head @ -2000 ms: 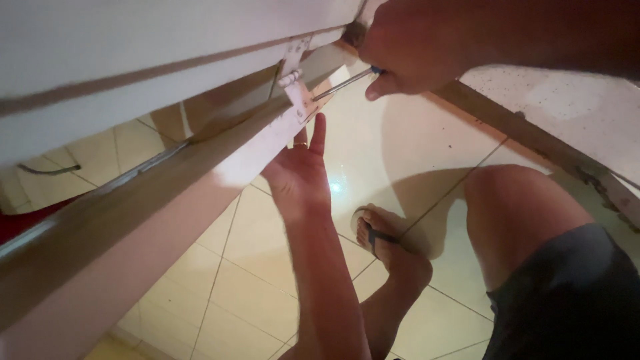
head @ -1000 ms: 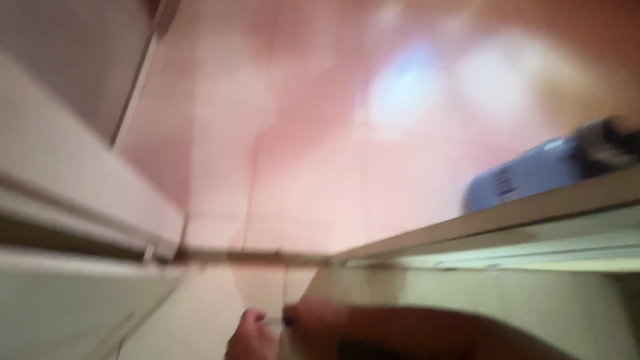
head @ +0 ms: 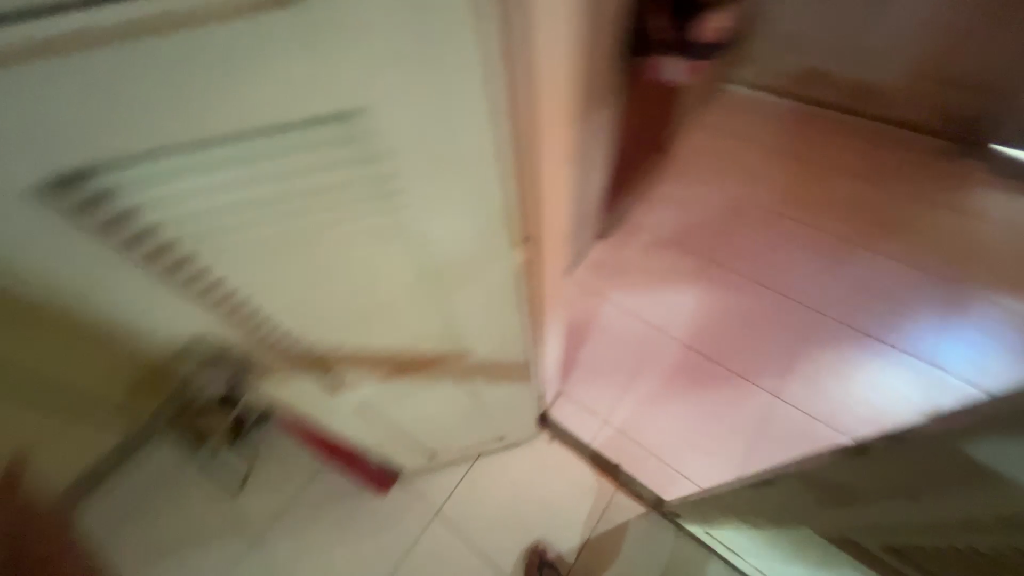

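Neither my left hand nor my right hand can be made out. A blurred reddish-brown shape (head: pixel 36 520) enters at the lower left edge; whether it is part of my body is unclear. A pale door with a louvered vent (head: pixel 248 216) fills the upper left, its edge beside a door frame (head: pixel 552 184). Near the door's bottom, a red bar-like object (head: pixel 340 452) lies low by the tiled floor. Left of it is a blurred cluster of small items (head: pixel 216 400), too smeared to name.
A dark threshold strip (head: pixel 608 464) divides the near floor tiles from the pinkish tiled floor (head: pixel 720 320) beyond. Another pale louvered panel (head: pixel 880 512) stands at the lower right. Part of a foot (head: pixel 544 558) shows at the bottom edge. Something dark red (head: pixel 648 136) is behind the frame.
Both hands and the screwdriver-like tool, seen at the door hinge two seconds ago, have left view. The view has swung widely, bringing in the louvered door and red object.
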